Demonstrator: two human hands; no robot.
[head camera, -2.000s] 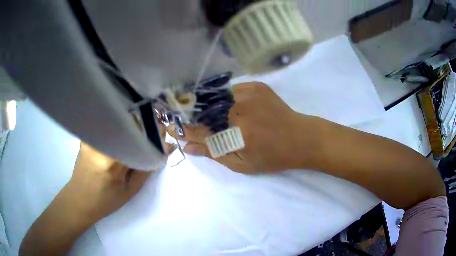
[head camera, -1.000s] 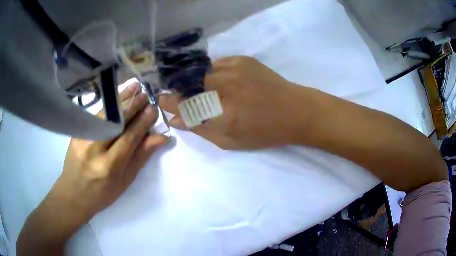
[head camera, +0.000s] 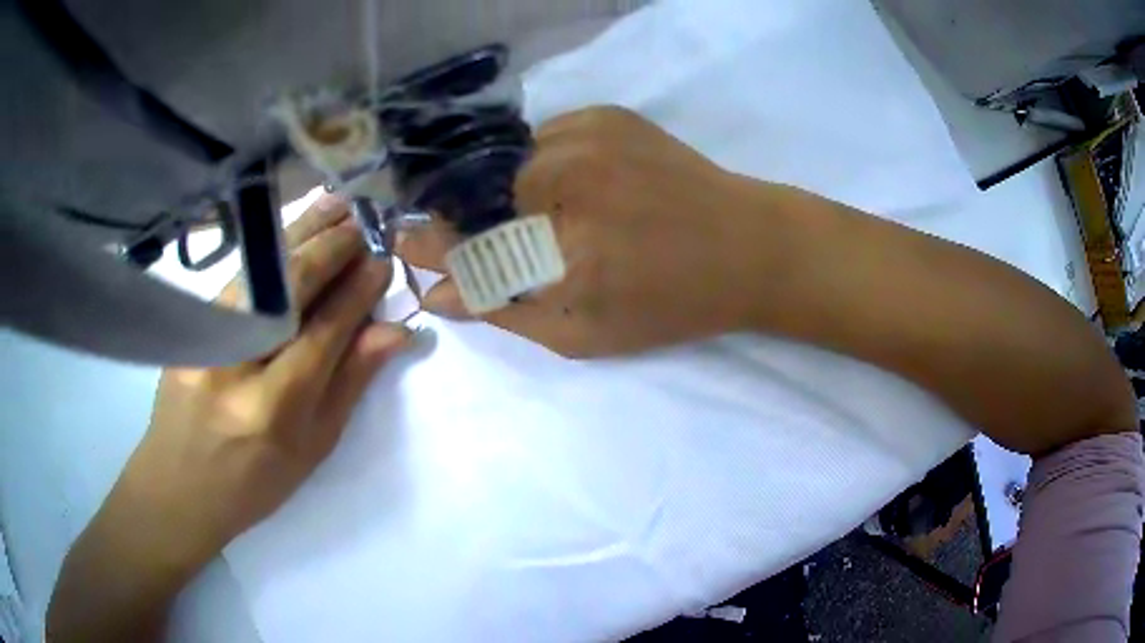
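Observation:
A large white fabric panel (head camera: 540, 465) lies under the sewing machine head (head camera: 113, 239) and over the table's front edge. My left hand (head camera: 276, 352) lies on the fabric left of the needle area, fingers stretched and close together. My right hand (head camera: 615, 239) lies on the fabric right of the presser foot (head camera: 377, 232), its fingertips partly hidden behind the ribbed cream-white knob (head camera: 506, 263) and black fittings. Both hands' fingertips are near the foot. I cannot tell whether either hand pinches the fabric.
A yellow-brown box (head camera: 1095, 232) with white contents stands at the right. Dark thin metal tools (head camera: 1048, 113) lie beside it. The machine's pale body runs across the top. A scrap-littered floor (head camera: 866, 597) shows beyond the table's front edge at lower right.
Compared with two seconds ago, the machine head appears further up and left in view, showing more of my left fingers. Since one second ago, the fabric and both hands have shifted only slightly.

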